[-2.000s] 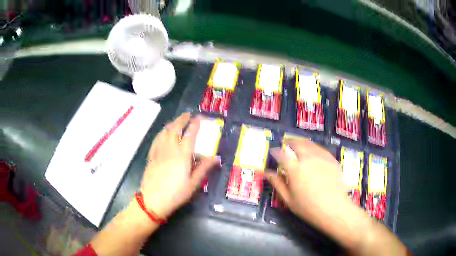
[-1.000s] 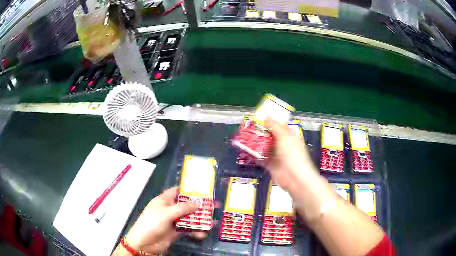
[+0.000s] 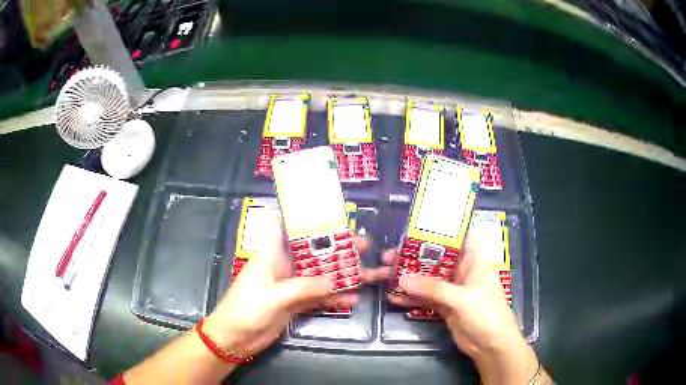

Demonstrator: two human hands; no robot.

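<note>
My left hand (image 3: 274, 301) holds a red keypad phone (image 3: 320, 218), front side up, yellow frame around a white screen. My right hand (image 3: 474, 301) holds another such phone (image 3: 440, 210), also face up and tilted. Both phones are above the clear tray (image 3: 180, 304). Several more phones (image 3: 352, 135) lie face up in its pockets, four in the far row. The near-row phones are partly hidden by my hands and the held phones. The two left-end pockets hold no phone.
A small white fan (image 3: 92, 109) stands at the left. Below it, white paper sheets (image 3: 56, 308) carry a red pen (image 3: 81, 233) and a slim pale pen. A green conveyor belt (image 3: 361, 49) runs behind the tray. Dark units (image 3: 162, 34) lie at the far left.
My right hand has come down and nearer with its phone, now beside the left one. My left hand has lifted its phone away from the tray's left end. The view has shifted.
</note>
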